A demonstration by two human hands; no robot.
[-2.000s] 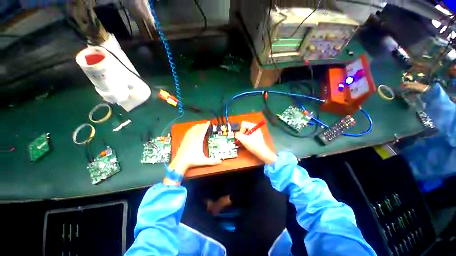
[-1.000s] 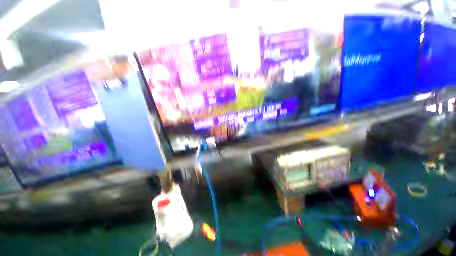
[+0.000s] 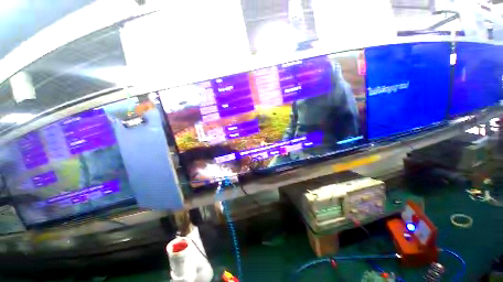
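Neither of my hands is in the picture. A large screen (image 3: pixel 265 110) stands in front of me and shows a purple menu over a picture with a dark figure. An orange box (image 3: pixel 413 237) with a glowing blue light stands on the bench at the lower right. A blue cable (image 3: pixel 353 257) runs to it. Part of a green circuit board (image 3: pixel 375 276) shows at the bottom edge, cut off. A remote control (image 3: pixel 434 271) lies beside the orange box, partly cut off.
An oscilloscope (image 3: pixel 346 201) sits on a wooden block (image 3: pixel 324 243). A white container (image 3: pixel 187 262), a coiled blue cord (image 3: pixel 232 237), AV plugs (image 3: pixel 229 276) and a tape roll (image 3: pixel 461 221) show. Blue screens (image 3: pixel 408 88) are right, another purple screen (image 3: pixel 66 165) left.
The view has swung up from the bench to the screens. My hands, the orange mat and the board on it have left the picture.
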